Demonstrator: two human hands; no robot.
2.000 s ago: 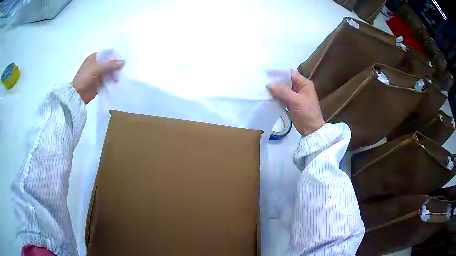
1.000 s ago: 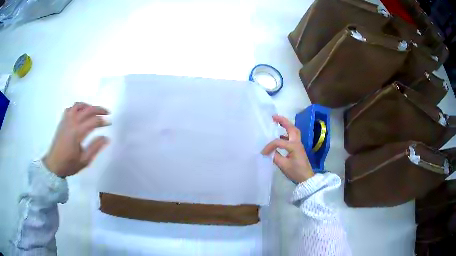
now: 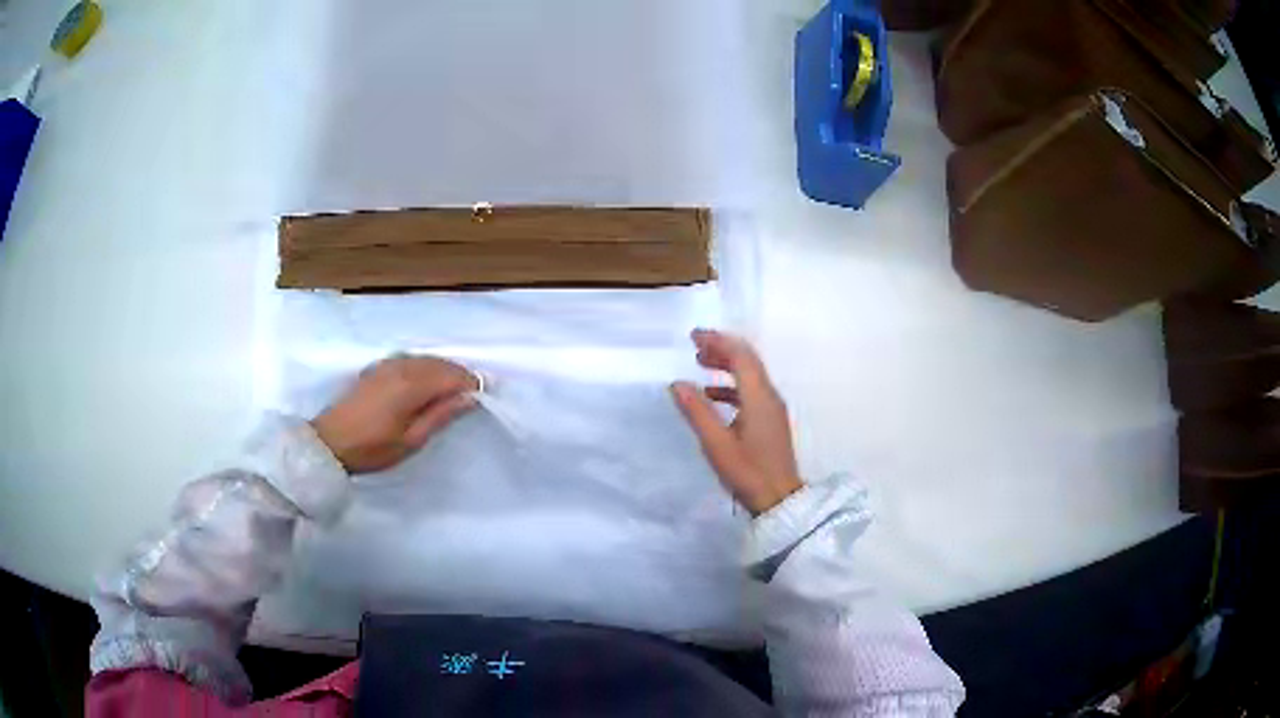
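Observation:
A flat brown bag (image 3: 491, 250) lies on the table with only a horizontal brown strip showing; a small round stud sits at its top edge. White translucent tissue (image 3: 505, 112) covers the part above the strip. More white tissue (image 3: 562, 484) lies below it, towards me. My left hand (image 3: 400, 410) pinches a raised fold of this lower tissue between thumb and fingers. My right hand (image 3: 741, 418) is over the right side of the lower tissue, fingers apart, holding nothing that I can see.
A blue tape dispenser (image 3: 842, 112) with a yellow roll stands at the upper right. Standing brown handbags (image 3: 1088, 211) fill the right side. A small yellow tape roll (image 3: 77, 28) lies at the upper left, above a blue object (image 3: 14, 147). The table's front edge curves near my body.
The tissue was laid over most of the bag. The view has shifted towards the table's front edge. My left hand has moved onto the lower tissue and taken hold of it; my right hand has moved nearer me.

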